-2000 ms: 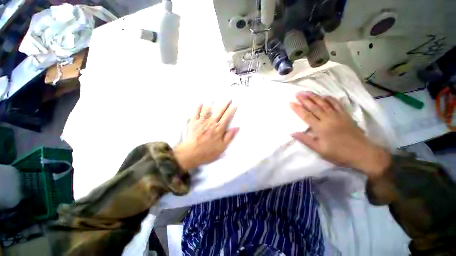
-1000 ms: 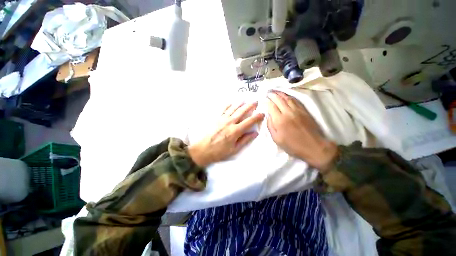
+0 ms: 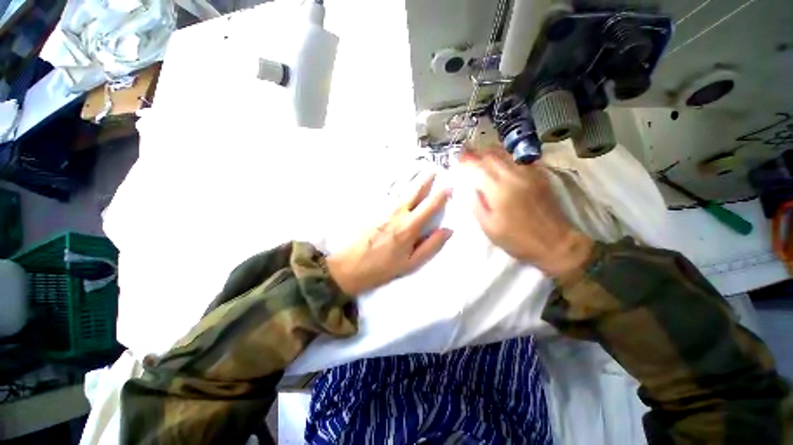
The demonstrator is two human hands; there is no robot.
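Observation:
White fabric pieces [image 3: 487, 295] lie over the table and bunch into folds at the right, under the sewing machine [image 3: 643, 113]. My left hand [image 3: 391, 241] lies flat on the cloth, fingers spread, just in front of the presser foot and needles [image 3: 445, 155]. My right hand [image 3: 526, 213] is on the cloth close to the presser foot, fingers bent and blurred. Its fingertips touch the cloth; whether they pinch an edge is hidden by glare. The two hands are a short way apart.
The machine lamp [image 3: 313, 74] stands left of the machine. A green-handled screwdriver [image 3: 726, 217] and orange loops [image 3: 783, 239] lie at the right. A white crumpled heap [image 3: 117, 35] is at the upper left, a green crate [image 3: 74, 295] at the left. The striped apron [image 3: 426, 400] is below.
Both hands have moved in towards the presser foot. My right hand has come left from the folded cloth, and its fingers now bend near the needles. The view has shifted slightly.

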